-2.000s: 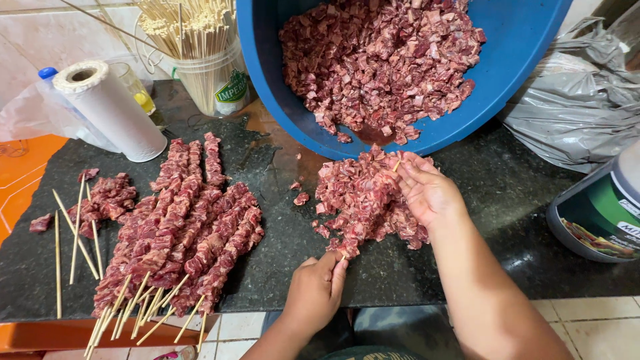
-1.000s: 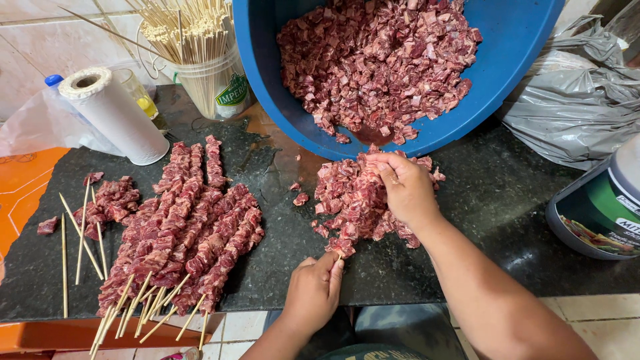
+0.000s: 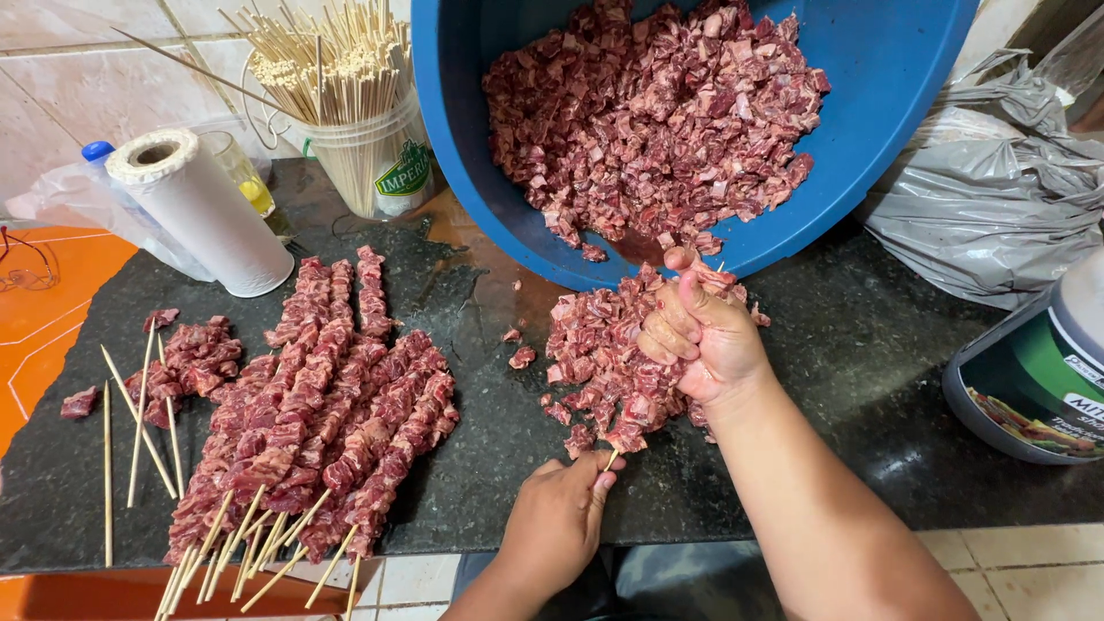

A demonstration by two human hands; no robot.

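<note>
My left hand grips the lower end of a wooden skewer near the counter's front edge. Cubes of raw meat are threaded on this skewer, which runs up over a loose pile of cut meat. Curled fingers of my right hand are at the skewer's upper part, near its tip; whether they hold a meat piece is hidden. Left of my hands lies a stack of filled meat skewers, their bare ends toward me. Above the pile, a tilted blue plastic tub holds much more cut meat.
Bare skewers and a small meat heap lie at the left of the dark stone counter. Behind stand a paper roll, a glass and a bucket of skewers. A grey plastic bag and large container are at right.
My right hand has turned from palm down over the pile to curled fingers with the thumb up at the skewer's upper part. My left hand keeps its grip near the counter's front edge.
</note>
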